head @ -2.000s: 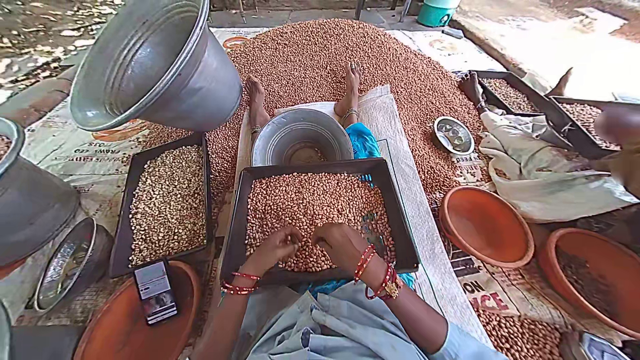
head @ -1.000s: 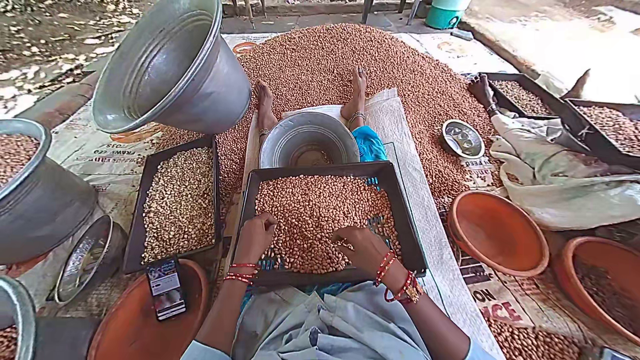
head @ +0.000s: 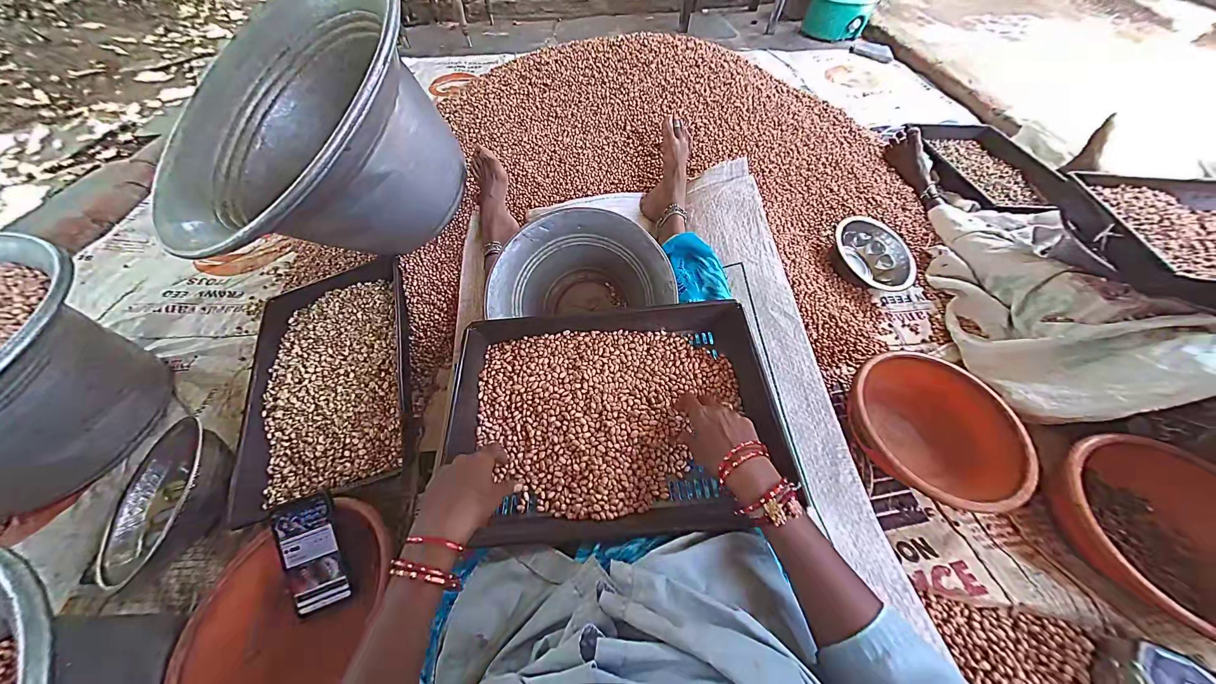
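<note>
A black slotted tray lies across my lap, heaped with reddish-brown nuts or seeds. My left hand rests at the heap's lower left edge, its fingertips against the pieces. On the right side of the same heap, my right hand has its fingertips among the pieces; whether either hand pinches any is hard to see. Just beyond the tray, a metal basin stands between my feet. A second black tray of paler pieces is at the left.
A large heap of the brown pieces spreads ahead. Metal tubs and a phone on a clay bowl are at the left. At the right are clay bowls, a steel dish and another person's leg and foot.
Two seconds ago my hands were close together at the tray's near side; they have since moved apart to opposite sides of the heap. Slots now show at the tray's lower right.
</note>
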